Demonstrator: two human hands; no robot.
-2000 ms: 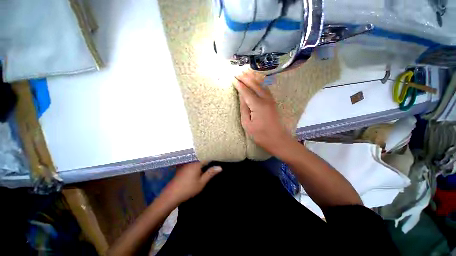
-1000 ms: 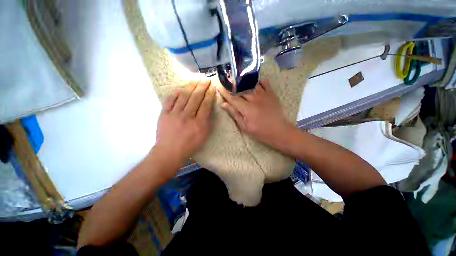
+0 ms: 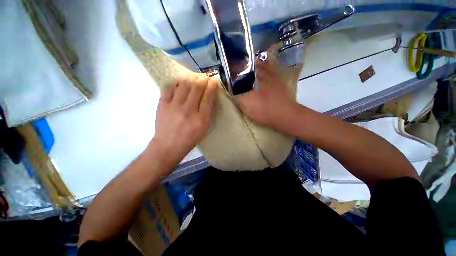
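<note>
The tan fleecy fabric panel (image 3: 235,142) lies under the white sewing machine head (image 3: 175,25), with a dark seam line running down it to its near edge. My left hand (image 3: 185,110) lies on the panel left of the seam, fingers bent and close together near the lit needle area. My right hand (image 3: 267,97) is on the panel right of the seam, its fingers partly hidden behind the shiny chrome guard (image 3: 235,47). The needle and presser foot are mostly hidden by the guard and my fingers.
White and tan panels (image 3: 40,75) lie at the left. Yellow-handled and green-handled scissors (image 3: 417,54) and a small brown patch (image 3: 367,74) lie on the table at the right. White and tan pieces (image 3: 375,150) are heaped below the right table edge. A taped wooden strip (image 3: 47,170) is at far left.
Since two seconds ago, my left hand has come up from the near edge onto the panel. Since one second ago, my right hand has moved behind the guard, and the panel's near end has drawn up.
</note>
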